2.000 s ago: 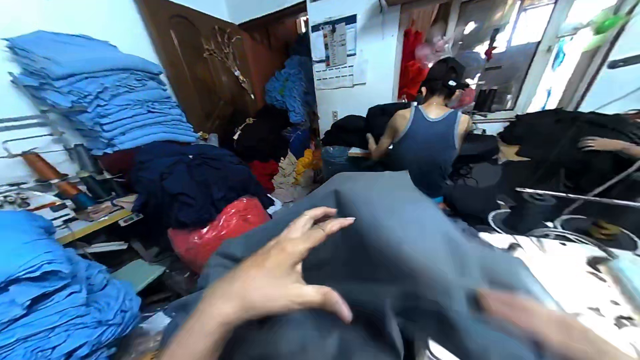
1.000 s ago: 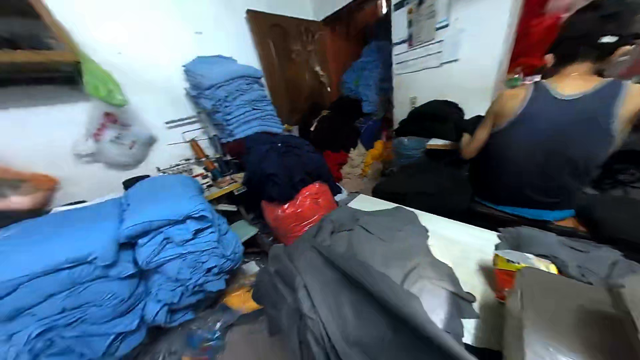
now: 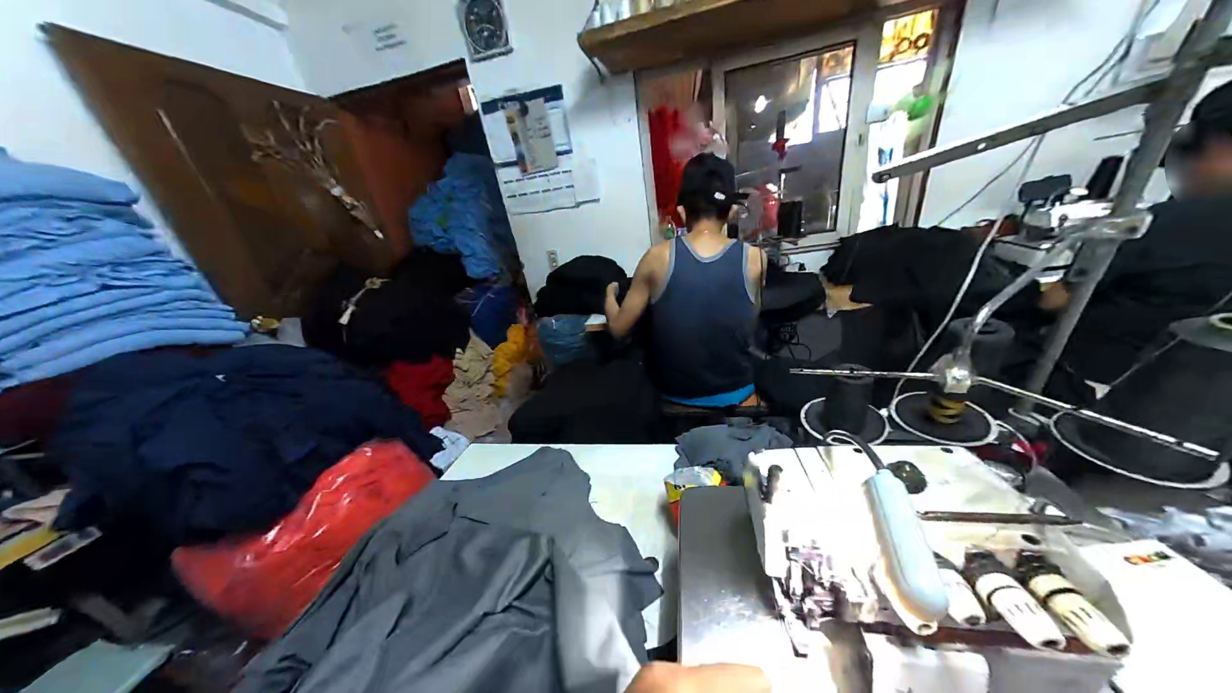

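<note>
A dark grey piece of cloth (image 3: 481,577) lies creased over the white table (image 3: 616,500) and hangs down at its left. Just right of the cloth's lower edge, at the bottom of the view, part of my right hand (image 3: 698,678) shows; its fingers are cut off by the frame, so its grip is hidden. My left hand is out of view. An overlock sewing machine (image 3: 818,520) with several tension dials and a light-coloured lamp stands to the right, its metal plate (image 3: 727,568) above my hand. More grey cloth (image 3: 733,445) lies behind it, beside a yellow and red container (image 3: 691,478).
Left are a red plastic bag (image 3: 318,529), dark blue cloth (image 3: 231,423) and a stack of folded blue cloth (image 3: 96,269). A person (image 3: 707,308) sits ahead, facing away; another person (image 3: 1155,260) is at the far right. Thread cones (image 3: 849,399) and a metal thread stand (image 3: 1088,289) rise behind the machine.
Two seconds ago both my hands were over the grey cloth; now only one shows, low in the view. The view has swung left, then back right.
</note>
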